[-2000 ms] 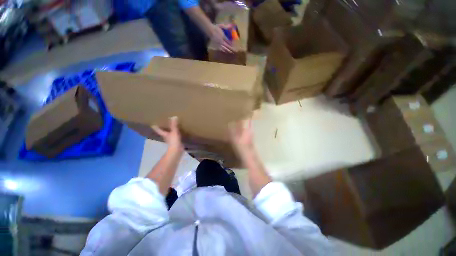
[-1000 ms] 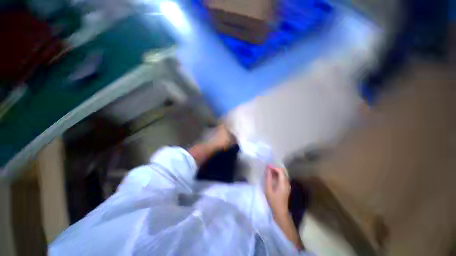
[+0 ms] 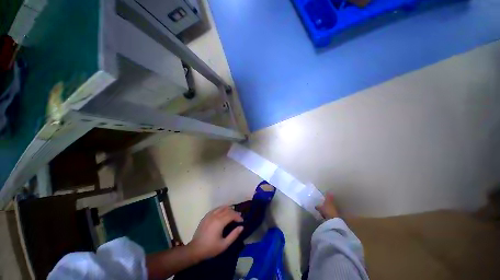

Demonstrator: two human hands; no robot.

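A long white label strip (image 3: pixel 274 176) hangs out to the upper left from my right hand (image 3: pixel 328 208), which is shut on its lower right end. Paler squares show along the strip, but no print can be read. My left hand (image 3: pixel 218 232) lies over my dark trouser leg, its fingers a little apart, and holds nothing. It is to the lower left of the strip and does not touch it. A blue stool (image 3: pixel 268 254) shows below, between my hands.
The green-topped bench (image 3: pixel 66 33) with a pale frame stands at the upper left, its legs reaching the floor. A dark green-seated chair (image 3: pixel 137 225) is at the lower left. A blue pallet (image 3: pixel 323 24) lies at the top. Brown cardboard (image 3: pixel 427 246) is at the lower right.
The large carton held two seconds ago is out of my hands. The view has turned toward the bench. The white strip is now stretched out from my right hand, and my left hand is apart from it.
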